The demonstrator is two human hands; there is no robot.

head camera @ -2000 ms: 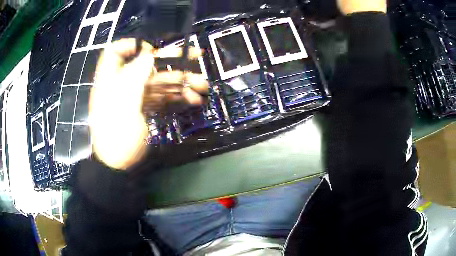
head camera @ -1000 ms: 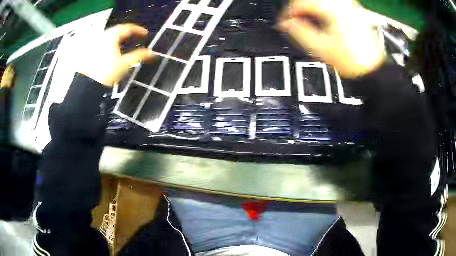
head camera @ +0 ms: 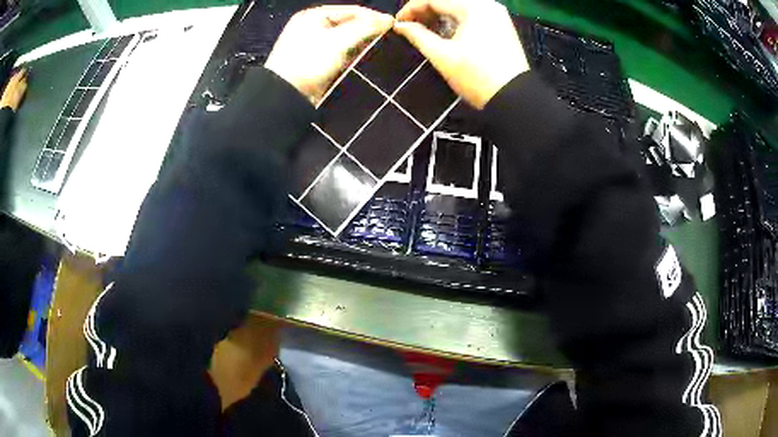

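The die-cut window sheet (head camera: 373, 128), dark rectangles divided by white lines, lies slanted over the black blister tray (head camera: 409, 271). My left hand (head camera: 328, 47) and my right hand (head camera: 469, 51) meet fingertip to fingertip at the sheet's upper end. Both look pinched on it; the exact grip is too small to tell. Below the sheet, a front housing (head camera: 454, 183) in the tray has a white rectangular outline around its window and a keypad grid below. My forearms and the sheet hide other housings.
White backing sheets (head camera: 141, 145) lie at left, beside a strip with dark panels (head camera: 81, 111). Another person's hand (head camera: 14, 90) is at the far left edge. Peeled scraps (head camera: 682, 154) and a glossy black tray stack (head camera: 751, 256) are at right. A green bench edge (head camera: 375, 320) runs in front.
My hands were apart; now their fingertips meet at the top of the window sheet. The view has shifted, showing scraps and the tray stack at right. The sheet now covers more of the tray's middle.
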